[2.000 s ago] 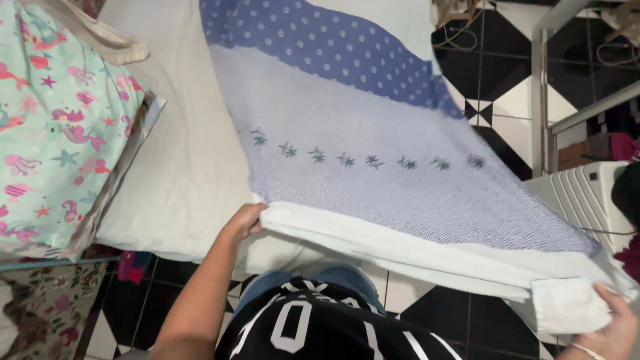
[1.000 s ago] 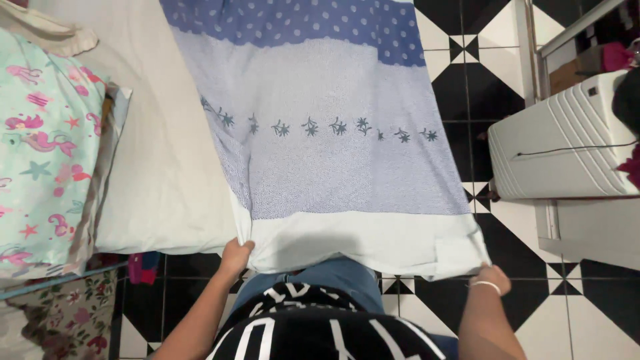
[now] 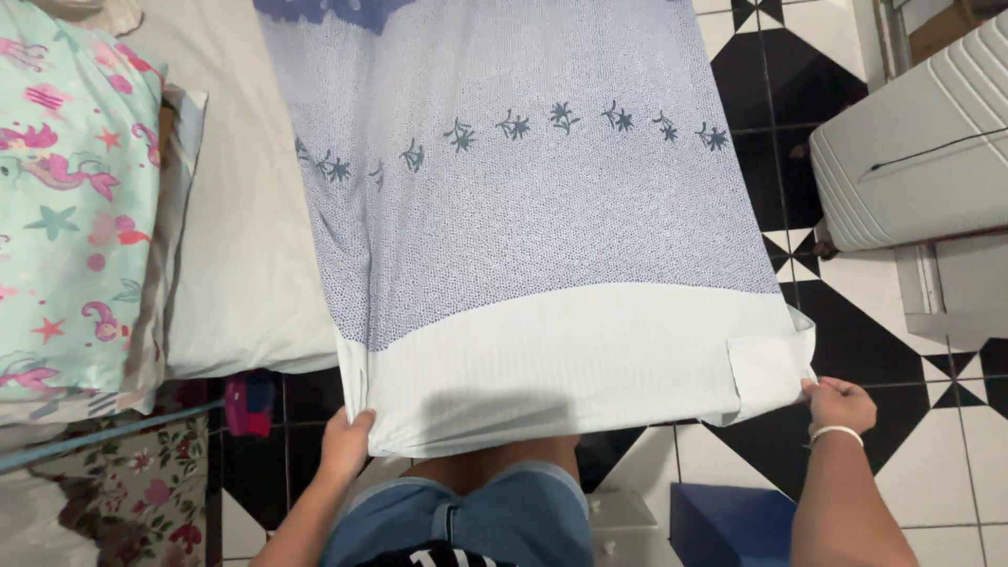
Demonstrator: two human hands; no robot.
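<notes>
A large blue and white patterned cloth [image 3: 535,205], with a row of dark flower motifs and a plain pale end, stretches out in front of me. My left hand [image 3: 346,445] pinches its near left corner, where the side is gathered in folds. At the near right corner, beside a folded-over flap, my right hand [image 3: 841,405] grips the edge between thumb and fingers. The cloth's pale end hangs above my denim shorts. Its far end lies outside the view.
A pale-covered mattress [image 3: 244,236] lies on the left, bearing a mermaid-print pillow [image 3: 71,220]. On the right stands a white ribbed suitcase [image 3: 906,173] on the black and white tiled floor [image 3: 858,346]. A blue object [image 3: 728,520] and pale drawers [image 3: 622,524] are low near me.
Two seconds ago the cloth slanted down to the right; now its near edge is more level. My right hand has come closer to my left. Both hands keep hold. The view has shifted.
</notes>
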